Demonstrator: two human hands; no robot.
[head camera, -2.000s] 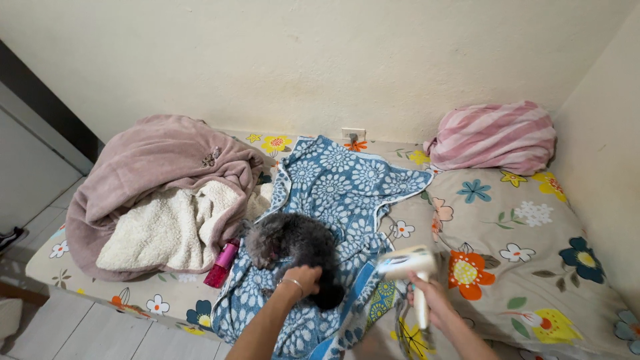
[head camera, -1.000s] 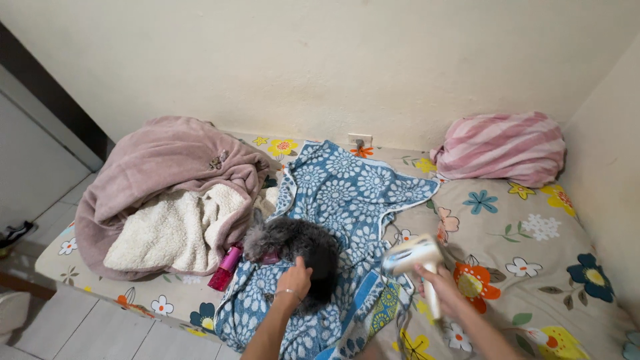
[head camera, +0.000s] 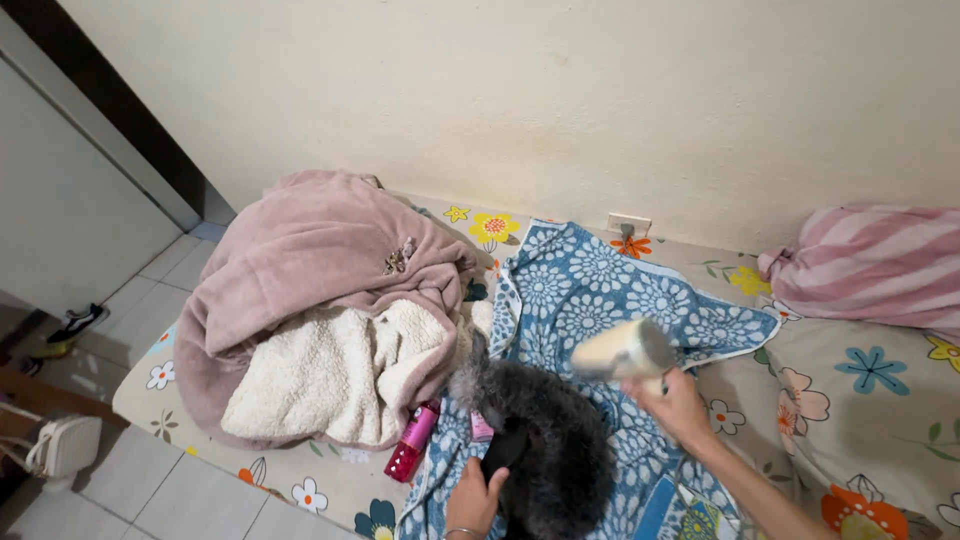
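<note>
A dark grey curly-haired dog (head camera: 555, 435) is on a blue towel (head camera: 592, 292) with white flowers, spread over a bed. My left hand (head camera: 474, 499), with a bracelet at the wrist, grips a flat black object (head camera: 504, 453) at the dog's side; its kind is unclear, perhaps a brush. In my right hand (head camera: 671, 405) is a cream hair dryer (head camera: 615, 351), slightly blurred, raised above the towel beside the dog. A pink bottle (head camera: 413, 442) lies left of the dog, and a smaller pink container (head camera: 481, 426) shows partly behind it.
A bunched mauve blanket (head camera: 322, 255) with fleece lining covers the bed's left part. A striped pink bundle (head camera: 870, 266) lies at the right by the wall. A plug sits in the wall outlet (head camera: 628, 223). Tiled floor (head camera: 139, 465) and a white bag (head camera: 67, 444) are at the left.
My left hand, earlier on the dog's back, now holds the black object at its side. The dryer has moved from the towel's right side to a place nearer the dog. The view has shifted left.
</note>
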